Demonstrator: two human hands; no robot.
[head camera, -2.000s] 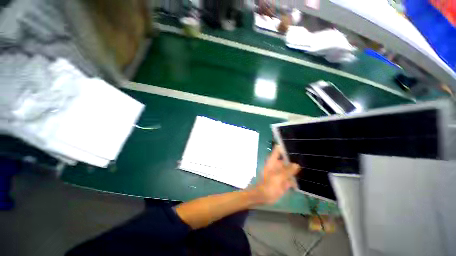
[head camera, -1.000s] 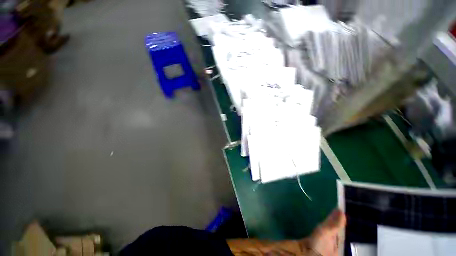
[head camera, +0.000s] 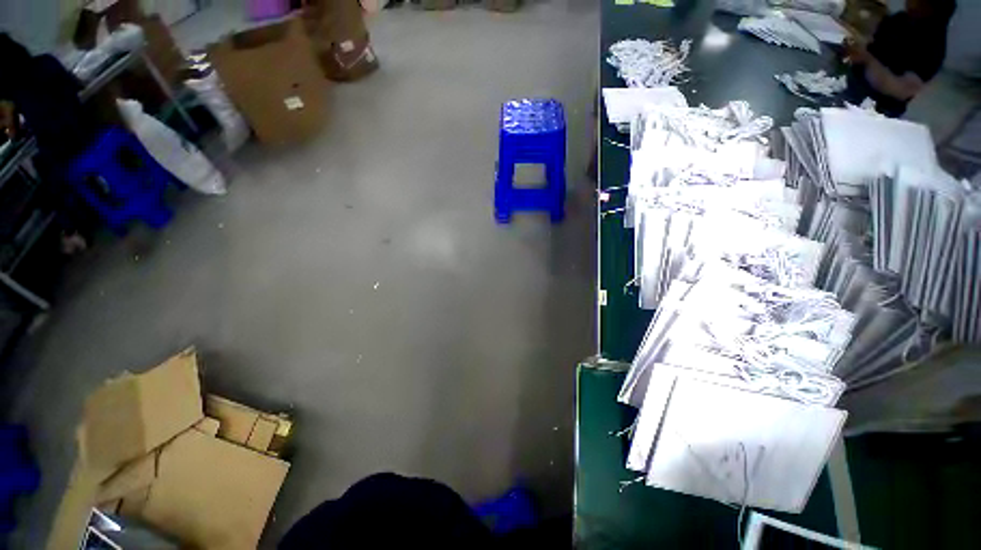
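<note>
Neither of my hands is in the picture. Nearest in front of me, a long row of white solar panels (head camera: 742, 446) leans overlapping on the green bench (head camera: 599, 430). Coils of white cord (head camera: 775, 371) lie on the panels, and short wire ends stick out at the left edges. A thin cord hangs over the nearest panel. The pale frame corner of another panel (head camera: 801, 537) shows at the bottom edge; what holds it is out of view.
A blue stool (head camera: 531, 161) stands on the grey floor left of the bench. Opened cardboard (head camera: 204, 473) lies at the lower left, cardboard boxes (head camera: 269, 91) stand farther back. More upright panels (head camera: 930, 236) are at the right. A person (head camera: 909, 54) is beyond the bench.
The view has swung left, away from the dark panel and the hand holding it. Only a frame corner of a panel now shows at the bottom, and more floor and cardboard are visible.
</note>
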